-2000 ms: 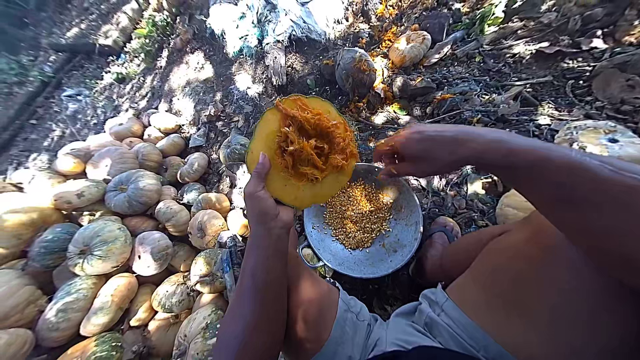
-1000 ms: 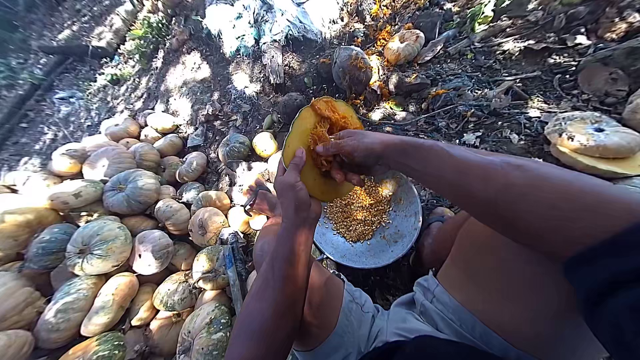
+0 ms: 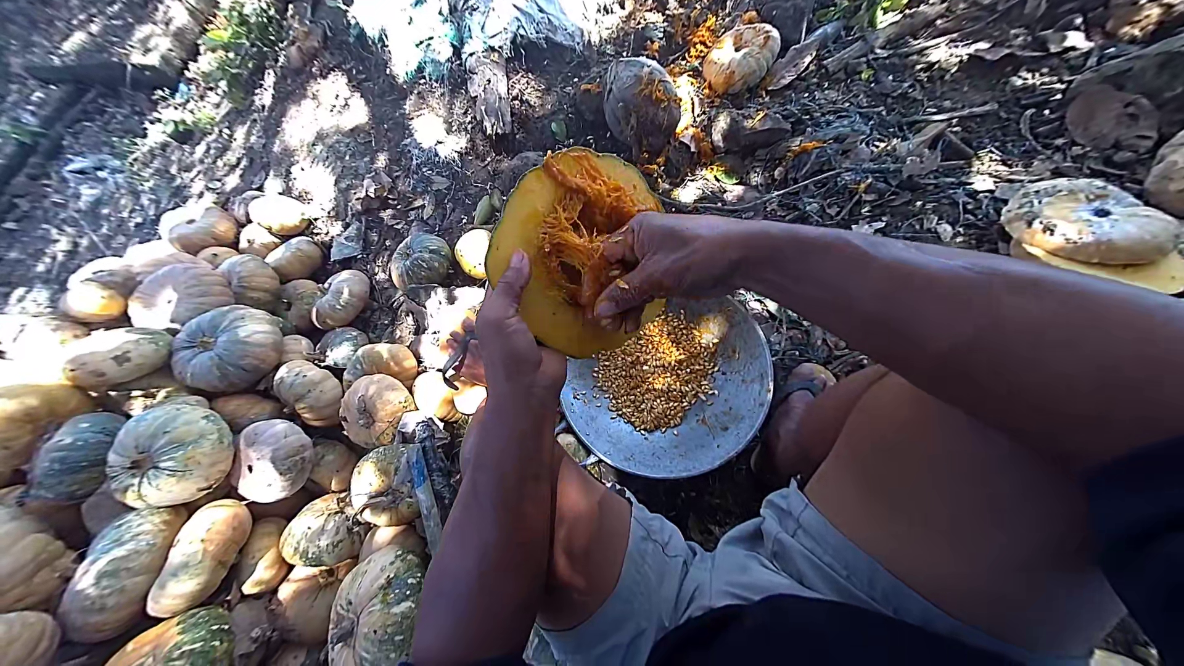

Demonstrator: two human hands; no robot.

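Note:
A halved pumpkin with stringy orange pulp is tilted, its cut face turned toward my right hand. My left hand grips it at the lower left rim, thumb on the yellow flesh. The fingers of my right hand are in the hollow, against the pulp; whether they hold any is hidden. Below the pumpkin stands a round metal basin between my legs, partly covered by the pumpkin half. A heap of pumpkin seeds lies in it.
Whole pumpkins are piled on the ground at the left. Beside them is a blade-like tool. A stacked cut pumpkin lies at the right. Orange pulp scraps, a coconut-like husk and a pale pumpkin lie beyond the basin.
Two seconds ago my right hand was beside the pumpkin half, outside the hollow; since one second ago it has been inside. The half has turned from facing up to tilting toward the right hand.

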